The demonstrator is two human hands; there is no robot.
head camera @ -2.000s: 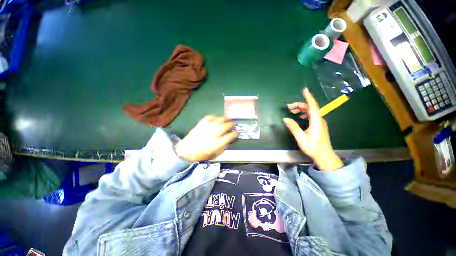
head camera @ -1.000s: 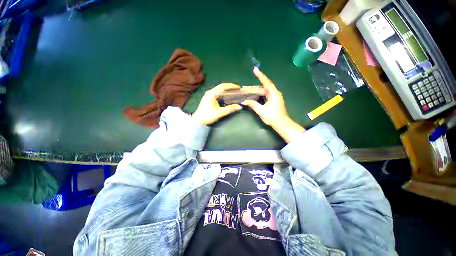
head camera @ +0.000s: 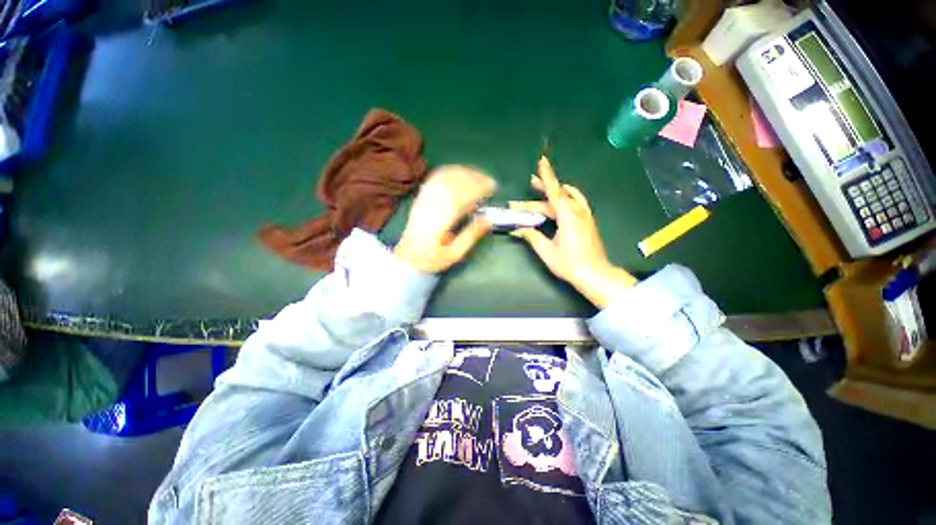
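Observation:
A small bagged packet point(head camera: 511, 217), whitish and shiny and seen nearly edge-on, is between my two hands above the green mat. My left hand point(head camera: 443, 217) is blurred, with its fingers at the packet's left end. My right hand point(head camera: 567, 231) holds the packet's right end between thumb and fingers, with the index finger pointing up and away. A thin dark thing, perhaps a pen tip, shows at that fingertip, too small to tell. The packet's contents are hidden.
A brown rag point(head camera: 367, 185) lies left of my hands. To the right are a yellow strip point(head camera: 673, 231), a clear bag point(head camera: 698, 174), a pink slip point(head camera: 684, 123), a green roll point(head camera: 638, 118) and a white roll point(head camera: 680, 76). A counting scale point(head camera: 836, 133) stands on the box shelf point(head camera: 765, 164).
The packet has gone from lying flat on the mat to being held between both hands. Since one second ago it has turned from its brownish side to a whitish one, and my left hand has shifted over it.

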